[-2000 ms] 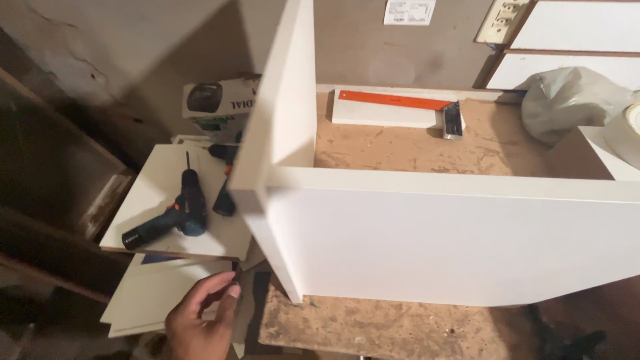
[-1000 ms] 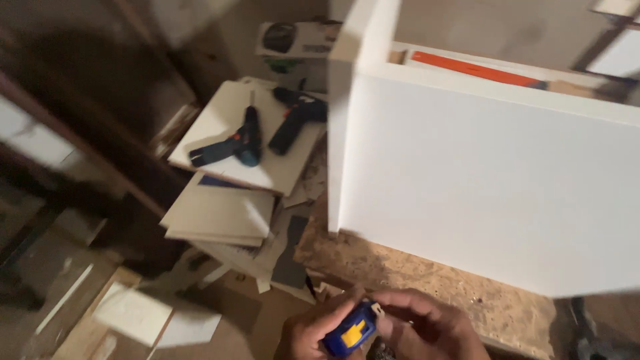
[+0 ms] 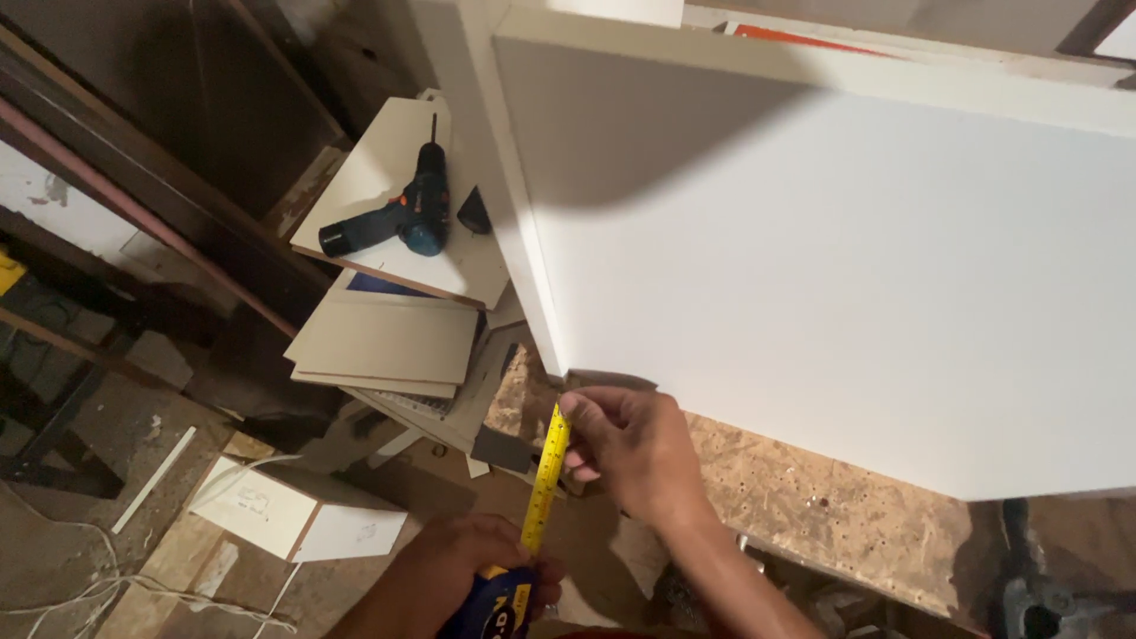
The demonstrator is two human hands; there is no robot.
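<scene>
At the bottom centre, my left hand (image 3: 461, 568) grips the blue and yellow case of a tape measure (image 3: 491, 606). A short length of yellow tape blade (image 3: 545, 484) runs up from the case to my right hand (image 3: 635, 448), which pinches the blade's end between thumb and fingers. That end is just below the lower corner of a white upright panel (image 3: 524, 213). A large white board (image 3: 799, 266) joins this panel and fills the right side. Both rest on a worn particleboard bench top (image 3: 825, 506).
A cordless drill (image 3: 417, 209) lies on stacked white boards (image 3: 386, 342) at left, beside part of another dark tool (image 3: 475, 211). White offcuts (image 3: 257, 506) and a loose cable (image 3: 133, 581) are on the floor. An orange ruler (image 3: 799, 39) shows behind the board.
Two seconds ago one hand showed, without the tape measure; one second ago both hands held its case close together. Now the blade is pulled out between them. The view has shifted down and left.
</scene>
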